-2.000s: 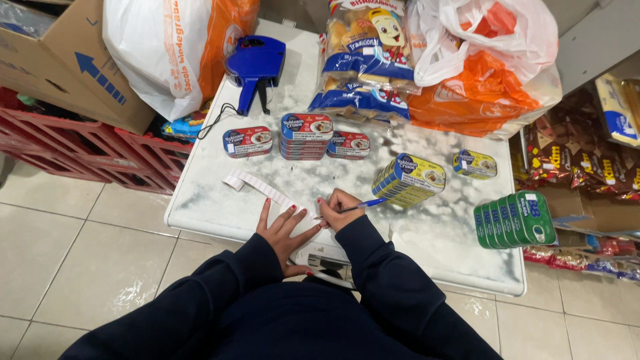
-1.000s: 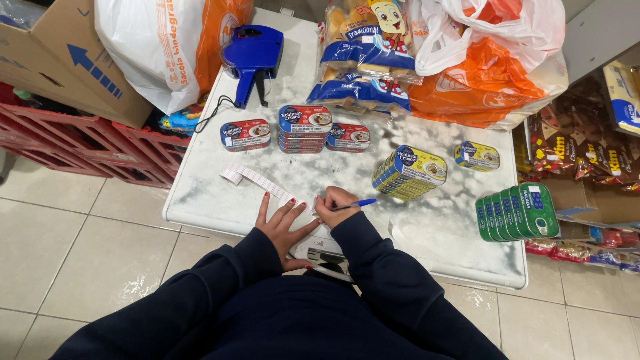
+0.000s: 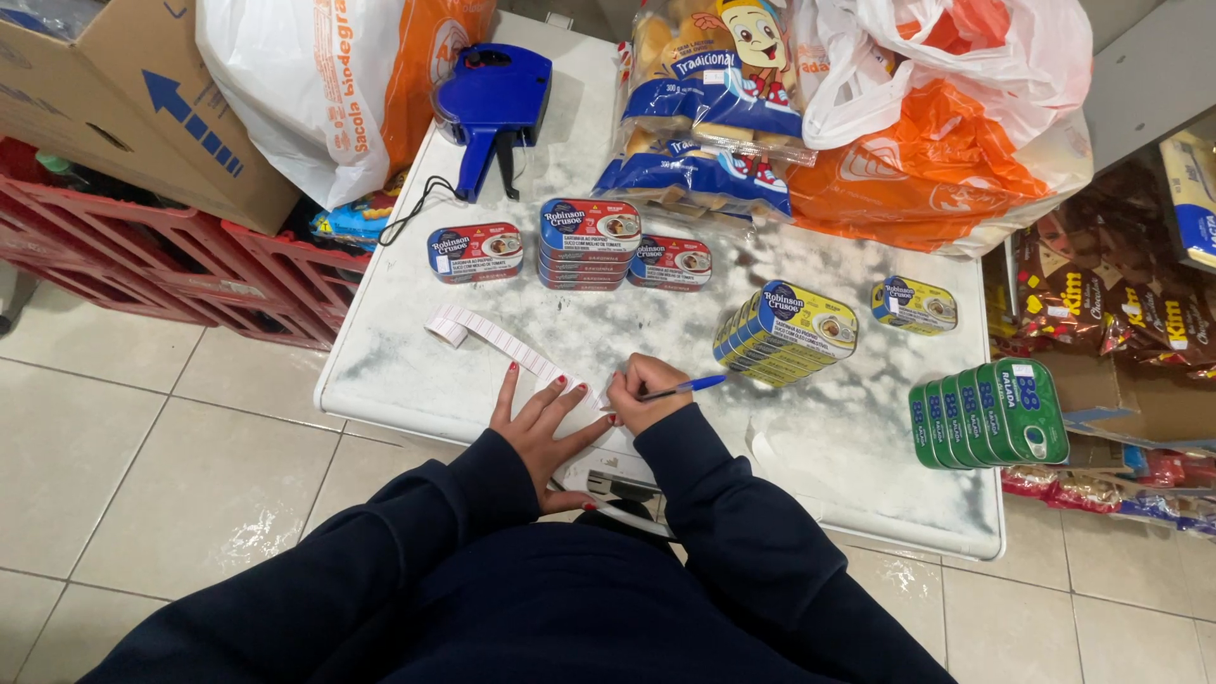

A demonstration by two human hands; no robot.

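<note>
My right hand (image 3: 652,391) holds a blue ballpoint pen (image 3: 698,384), its tip hidden by the fingers, over the near end of a strip of white labels (image 3: 518,350). Fingers spread, my left hand (image 3: 546,427) presses flat on that same end; the strip's far end curls up on the white table (image 3: 399,370). Behind the strip are red-and-blue sardine tins, one (image 3: 475,253) on the left, a stack (image 3: 589,242) and another tin (image 3: 671,263). To the right stand a stack of yellow-and-blue tins (image 3: 788,332), a single yellow tin (image 3: 915,304) and a row of green tins (image 3: 988,415).
A blue price labeling gun (image 3: 499,104) lies at the back left. Bags of bread rolls (image 3: 703,142) and a white-and-orange plastic bag (image 3: 912,180) crowd the back. Red crates (image 3: 171,247) and a cardboard box (image 3: 161,104) flank the table's left; packaged snacks (image 3: 1102,275) fill the right side.
</note>
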